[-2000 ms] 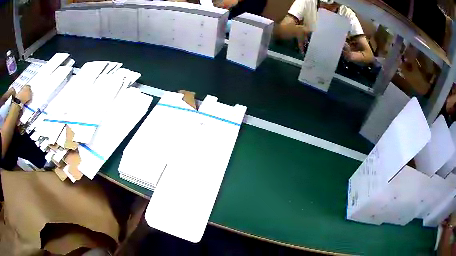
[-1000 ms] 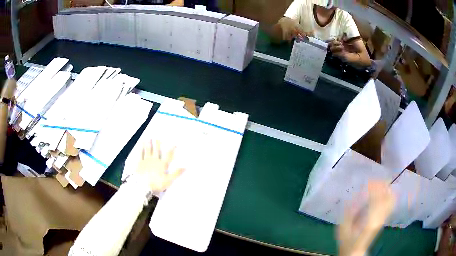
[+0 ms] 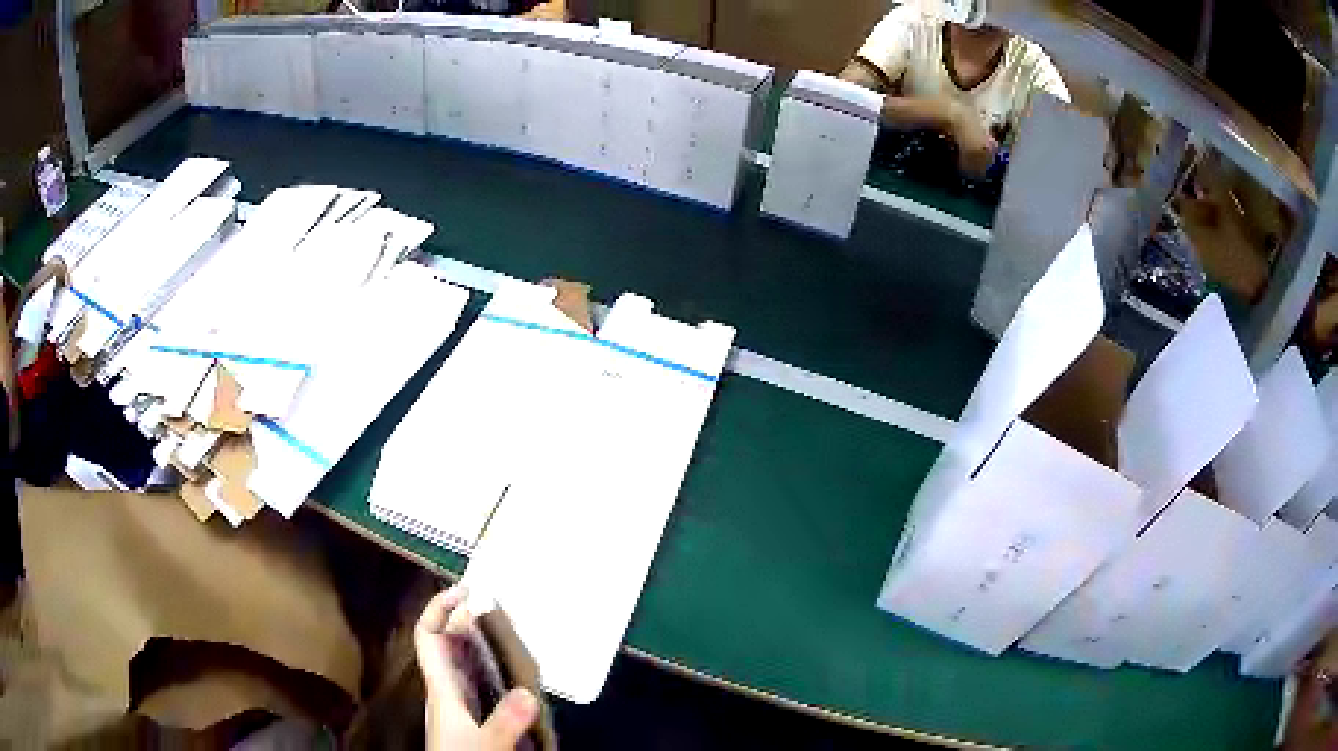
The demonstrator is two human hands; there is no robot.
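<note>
My left hand is at the bottom edge, left of the middle, over the near bench edge. Its fingers and thumb are closed on a narrow, blurred dark and brown piece; I cannot tell exactly what it is. My right hand is not in view. Behind my left hand, a stack of white blanks with a blue stripe lies on the green bench, one long flap overhanging the near edge. At the right stand erected cartons, open-topped with lid flaps raised and brown insides showing.
More blanks lie overlapping at the left. A large brown carton with a hole is lower left. Closed boxes stand along the far belt. A co-worker is opposite. A metal rail divides bench and belt.
My left hand has moved from flat on the stack down to the bench edge and closed on a piece. My right hand has left the view. An open carton has joined the right row.
</note>
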